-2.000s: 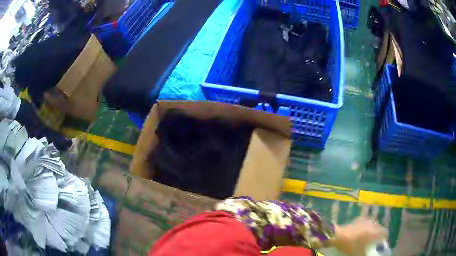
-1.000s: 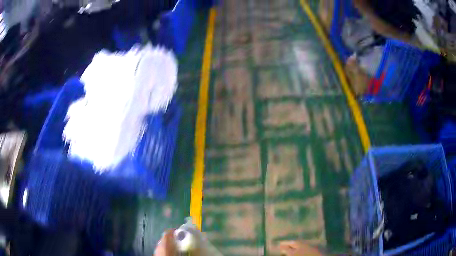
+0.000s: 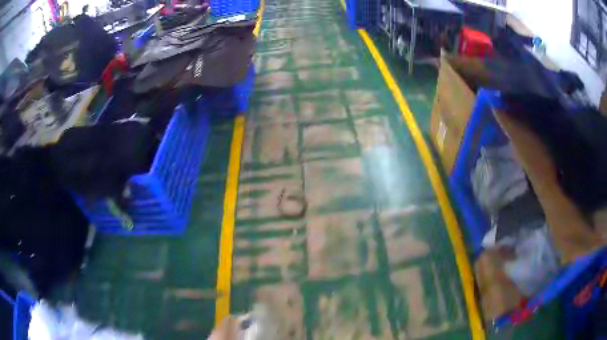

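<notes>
My left hand [image 3: 225, 330] shows only as a small, blurred part at the bottom edge, left of centre. It is closed on a small white roll [image 3: 250, 324] with a dark hole at its end and a pale, see-through wrap around it. The roll is over the aisle floor and cut off by the frame's bottom edge. The rest of the hand is hidden below the edge. My right hand is not in view.
A worn green aisle [image 3: 333, 219] runs ahead between yellow lines. A blue crate [image 3: 180, 179] with black cloth stands left; dark panels [image 3: 226, 56] are piled beyond. At right are a cardboard box [image 3: 447, 119] and a blue crate [image 3: 471, 192]. A thin dark loop [image 3: 293, 204] lies on the floor.
The view has moved along the aisle; the white heap is now at the bottom left. My left hand still holds the roll, lower in the frame. My right hand has left the picture.
</notes>
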